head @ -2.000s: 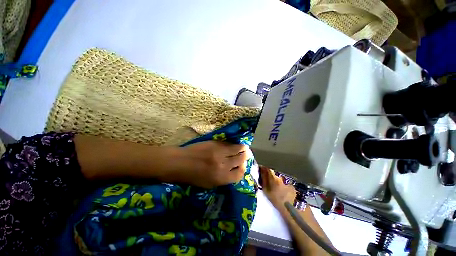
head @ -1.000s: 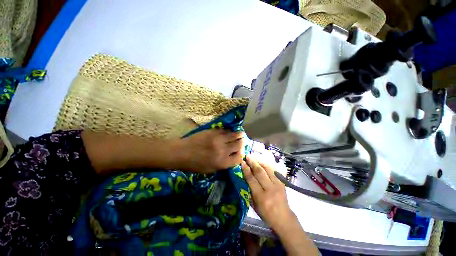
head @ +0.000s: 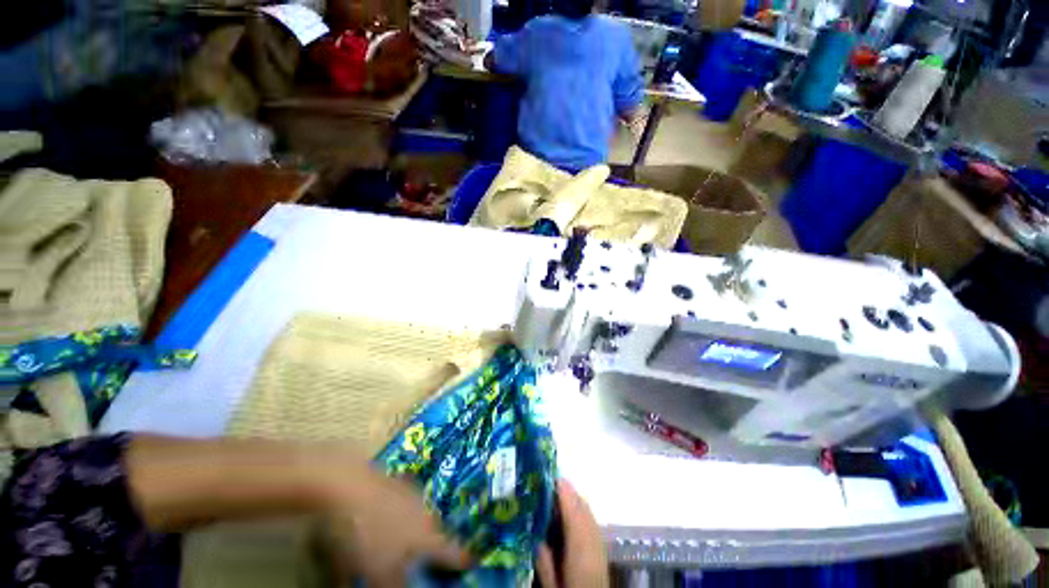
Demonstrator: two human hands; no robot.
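The cream woven bag body [head: 334,368] lies on the white table left of the machine head. The blue lining [head: 460,454], with yellow-green flowers and a small white label [head: 504,472], runs from the needle area down to the lap. My left hand [head: 397,534] is motion-blurred over the lining's lower left part; its grip is unclear. My right hand [head: 575,538], cut off by the bottom edge, holds the lining's right edge. The white sewing machine [head: 736,333] has a lit panel [head: 740,355]. The needle's contact with the cloth is unclear.
Red snips [head: 667,432] lie on the machine bed. A blue item [head: 914,477] is at the table's right end. More bags are heaped at left [head: 86,253] and behind the table [head: 575,204]. A person in blue [head: 575,86] is beyond.
The view has lifted and widened, showing the room. Both hands have moved from the needle area down the lining, towards the lap. The lining's label side now lies more open to view.
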